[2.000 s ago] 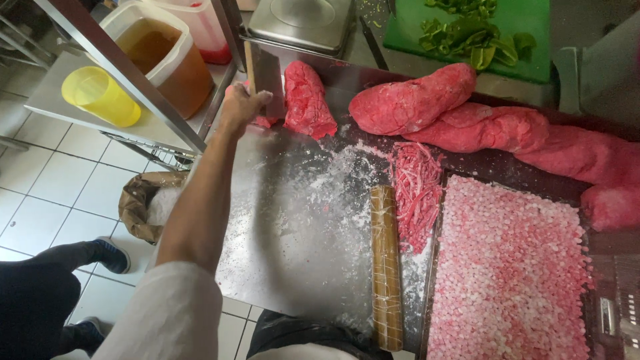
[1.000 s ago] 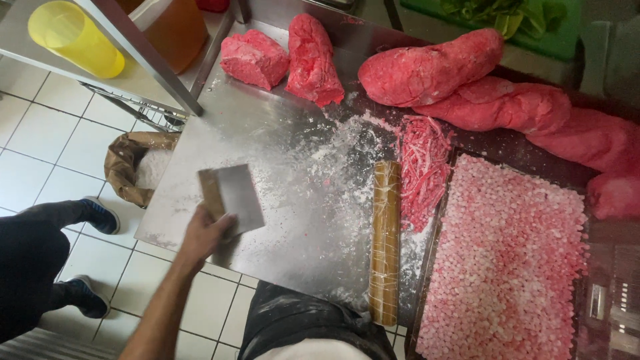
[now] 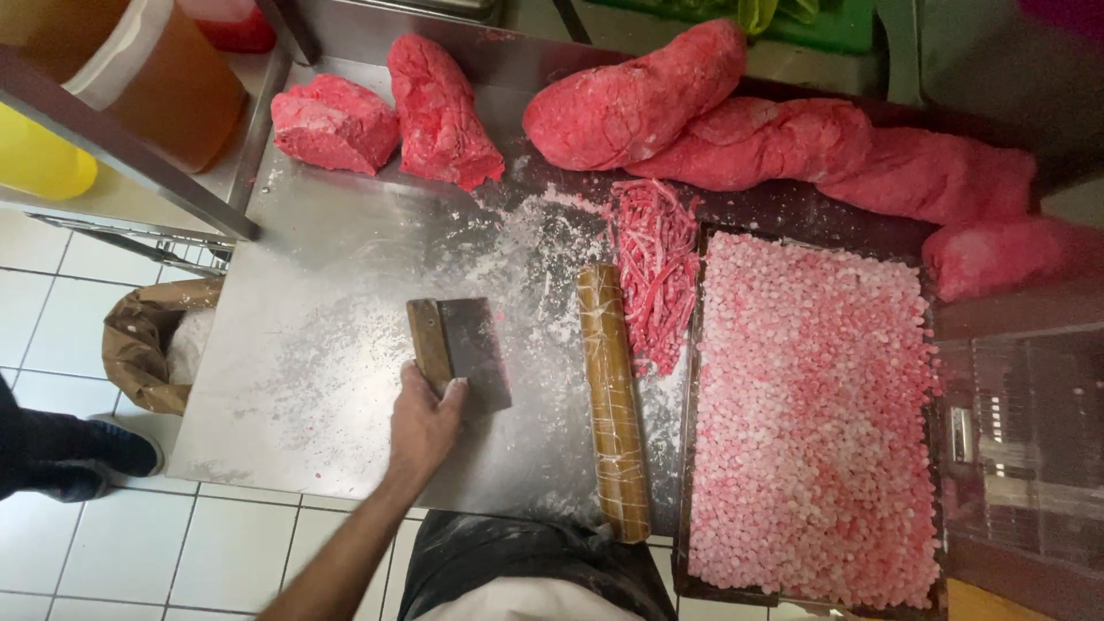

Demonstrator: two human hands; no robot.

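My left hand grips the wooden handle of a bench scraper, its metal blade over the floured steel table. My right hand is out of view. A wrapped rolling pin lies to the right, beside a pile of thin pink dough strips. Two pieces of pink dough, a blocky one and a longer one, rest at the table's back left. Larger pink dough rolls lie along the back right. Small pink and white dough pieces fill a dark tray at the right.
Left of the table are a container of brown liquid, a yellow cup and an open paper sack of white powder. Another person's shoes show at lower left. A green board with green vegetables lies behind the table.
My left hand was at the back-left dough two seconds ago. It came toward the table's front with the scraper, then moved right and now holds it over the flour.
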